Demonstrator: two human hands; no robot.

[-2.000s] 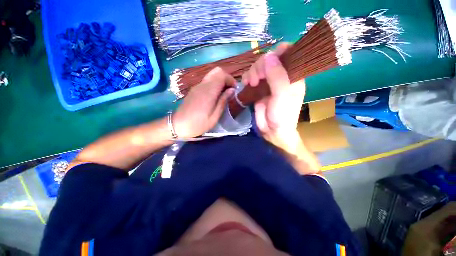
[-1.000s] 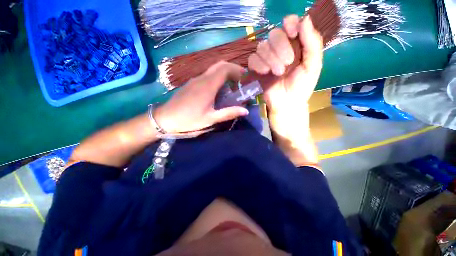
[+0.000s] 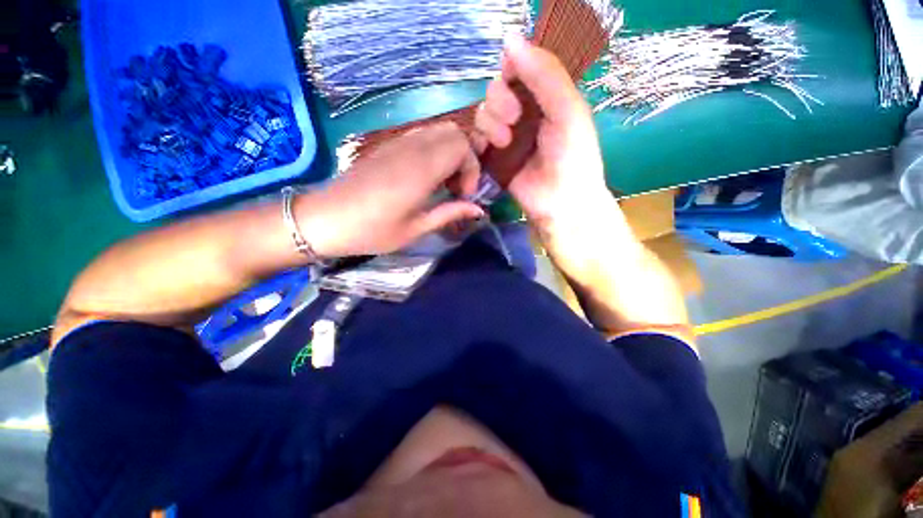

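Note:
My right hand is closed around a bundle of brown wires, tilted with its pale ends up and to the right. My left hand is at the lower end of the bundle, with thumb and fingers on a clear plastic wrap. More brown wires lie on the green bench behind my left hand, their pale tips showing at the left. The lowest end of the held bundle is hidden by my hands and the wrap.
A blue tray of dark-blue connector housings stands at the left. Purple-white wires lie behind my hands, white-and-black wires at the right. A grey-white sleeve is at the right edge. A cardboard box and black crates are below.
The held brown bundle has moved left, uncovering more of the white-and-black wires. The wrap, wider two seconds ago, is now bunched small at my left fingers.

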